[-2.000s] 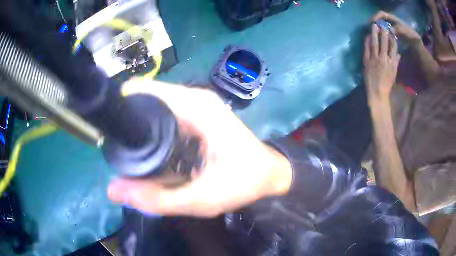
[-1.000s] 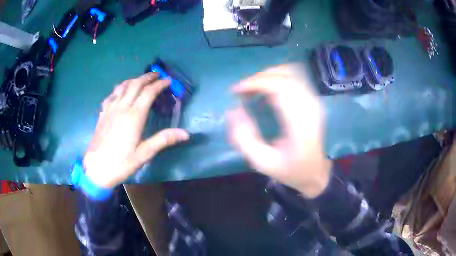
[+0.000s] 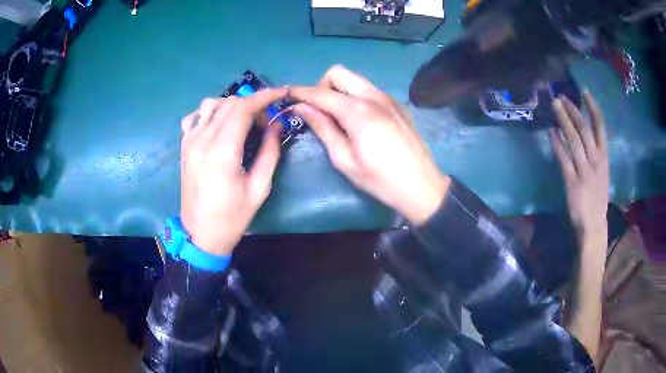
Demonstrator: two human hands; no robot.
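A black housing base (image 3: 252, 79) with a bright blue cell (image 3: 245, 90) lies on the green mat, partly hidden under my fingers. My left hand (image 3: 223, 156) lies over its left and near side and holds it. My right hand (image 3: 372, 138) is at its right, thumb and forefinger pinched on thin red and white lead wires (image 3: 283, 111) above the base. The wire ends are hidden in the fingertips.
Black housing parts (image 3: 18, 131) lie at the far left. A white box (image 3: 427, 16) with a metal mechanism stands at the back. A large blurred dark object (image 3: 475, 65) hangs at the upper right over a closed unit (image 3: 507, 109). Another person's hand (image 3: 580, 153) is beside it.
Both hands have come together over the base, and my right hand now pinches the wires. Another person's hand and the blurred dark object have appeared at the right, by the closed units.
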